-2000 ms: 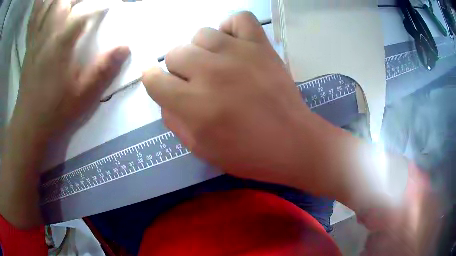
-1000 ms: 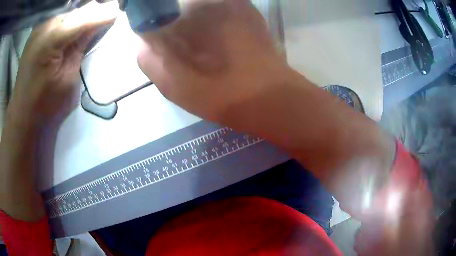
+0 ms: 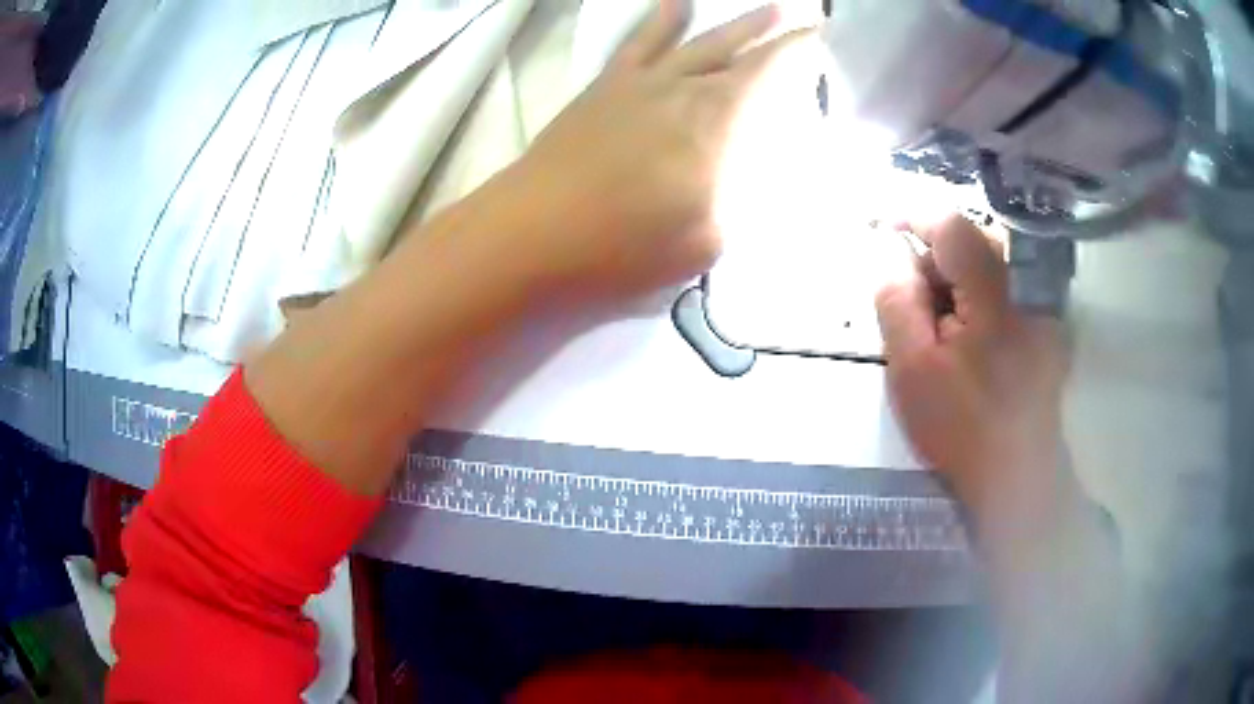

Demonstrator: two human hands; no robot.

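Note:
The sewing machine head (image 3: 1018, 90) is at the upper right, with metal parts below it in bright glare. My right hand (image 3: 970, 337) is under it, thumb and fingers bent together close to the needle area; whether they pinch cloth is unclear. My left hand (image 3: 626, 172) lies flat left of the glare, fingers spread, beside and partly over a folded cream fabric panel (image 3: 481, 117). Glare hides the cloth edge between my hands. The white machine bed (image 3: 578, 378) has a slide plate with a rounded grey tab (image 3: 712, 337).
A pile of cream panels with parallel edges (image 3: 234, 193) lies at the left. The grey table edge with a printed ruler (image 3: 660, 509) runs across the front. Blurred pale cloth (image 3: 1162, 358) is at the right. A red-sleeved forearm crosses the lower left.
The view has swung left, bringing the panel pile and machine head into sight; the scissors have left the picture. My right hand now works low under the head, and my left hand lies flat.

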